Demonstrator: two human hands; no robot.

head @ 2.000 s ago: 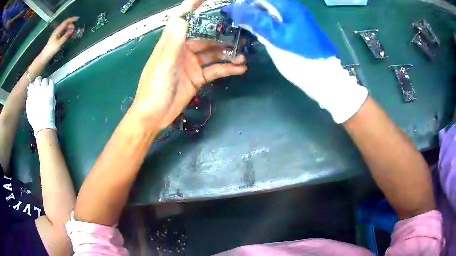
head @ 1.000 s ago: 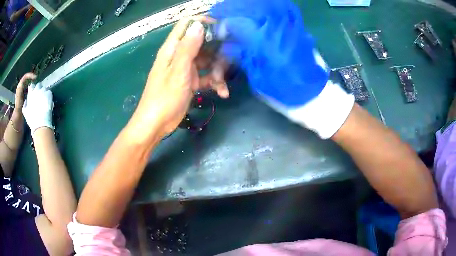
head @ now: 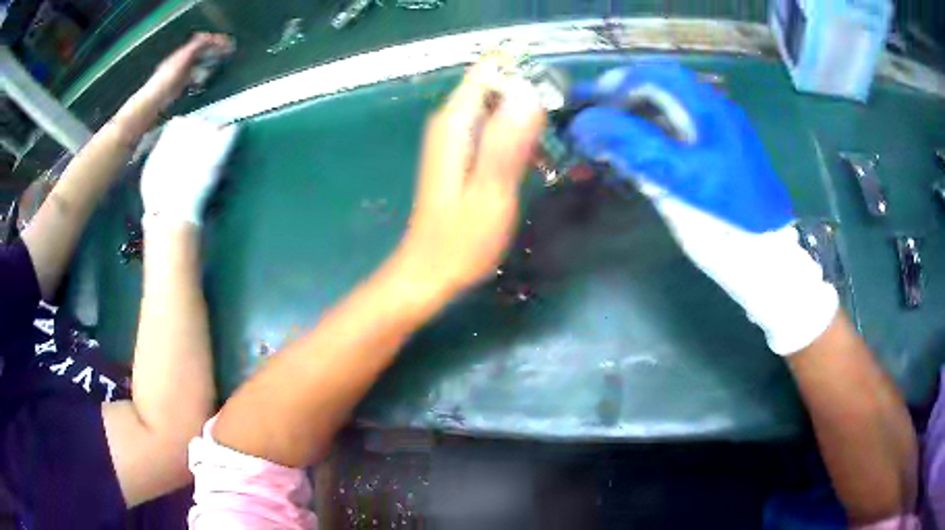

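My bare left hand (head: 471,171) is raised over the back middle of the bench, its fingers closed on a blurred green circuit board (head: 541,85). My right hand (head: 684,140), in a blue and white glove, is close to the board's right side. A small dark and red blurred component (head: 575,171) shows by the right fingertips; whether the glove grips it, or a tool, I cannot tell. Small dark components with red dots (head: 518,290) lie on the bench below my left hand.
Boards lie to the right (head: 868,184), (head: 910,271). A white and light blue carton (head: 829,43) stands by the pale rail (head: 352,75). Boards lie beyond the rail (head: 287,36). At left a coworker's white-gloved hand (head: 187,171) and bare hand reach in; a lilac sleeve shows at right.
The view has shifted left, so bench things appear further right and lower. My hands have drawn apart, with the right glove now right of the board. The carton shows more fully.
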